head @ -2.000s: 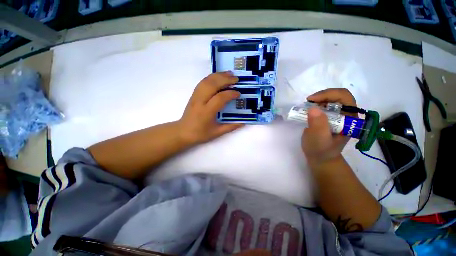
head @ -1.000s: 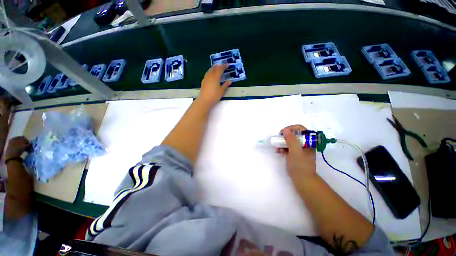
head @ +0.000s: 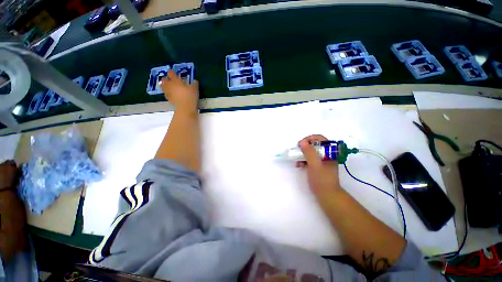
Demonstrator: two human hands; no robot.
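Note:
My left hand (head: 180, 91) reaches over the table edge to the green conveyor and lies on a pair of light-blue housings (head: 156, 82) standing side by side. Its fingers touch the pair; a firm grip cannot be told. My right hand (head: 319, 165) holds the glue syringe (head: 314, 152) above the white work paper (head: 247, 182). The syringe lies nearly level, its pale needle pointing left and its green air cap to the right. Another pair of housings (head: 244, 70) sits on the conveyor right of my left hand.
More housings (head: 417, 59) lie along the conveyor belt (head: 297, 60). A bag of small parts (head: 55, 168) is at left, beside another person's arm (head: 11, 220). At right are a phone (head: 421, 190), pliers (head: 434, 142), a black box (head: 481, 190), and the air hose (head: 397, 190) with a thin cable.
The housing pair under my left hand a second ago now lies free on the conveyor. My left hand has moved left to the side-by-side pair. My right hand still holds the syringe.

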